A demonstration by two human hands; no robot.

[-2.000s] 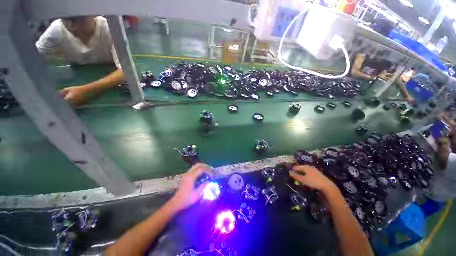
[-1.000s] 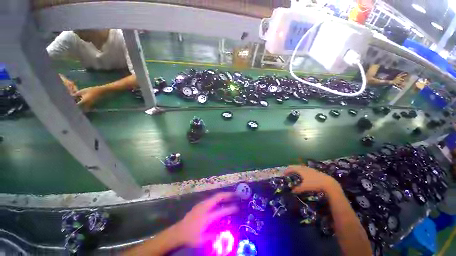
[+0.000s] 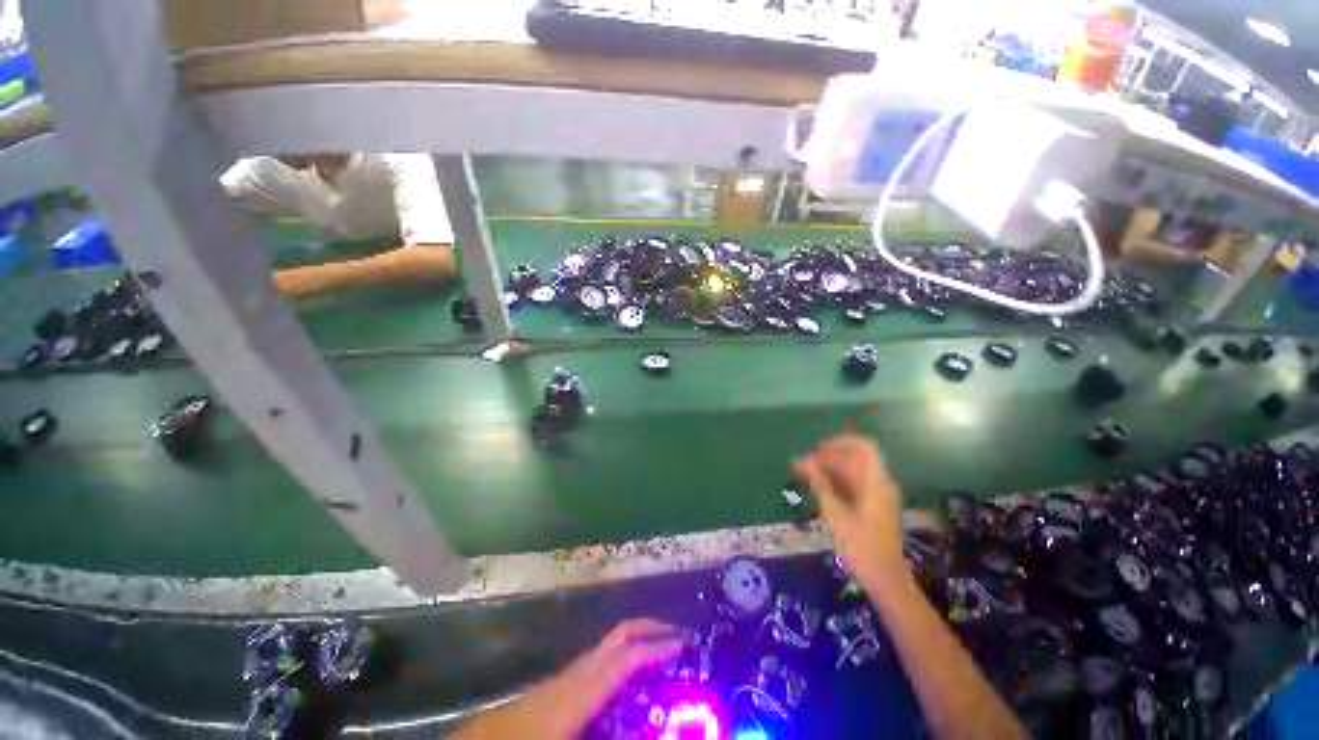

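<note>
My left hand [image 3: 625, 668] is low in the centre, fingers over lit units on the dark near surface. Whether it grips one is hidden by glare. A pink glowing light unit [image 3: 683, 719] is beside its fingertips, partly cut off by the bottom edge. My right hand [image 3: 856, 499], blurred, is over the green belt near its edge, fingers pinched at a small dark piece with a pale spot [image 3: 794, 496]. Open wired units [image 3: 788, 622] and a grey hub-like disc [image 3: 745, 584] lie between the hands.
A heap of black round parts [image 3: 1128, 578] is at right, another [image 3: 752, 282] across the belt. A slanting metal post [image 3: 275, 376] stands at left. More wired units [image 3: 304, 665] lie lower left. A person's arm [image 3: 369, 270] reaches across the belt.
My right hand has moved from the near surface out over the belt. One dark disc and one unit have gone from the belt's middle. The view has shifted; my left hand stays near the glowing units.
</note>
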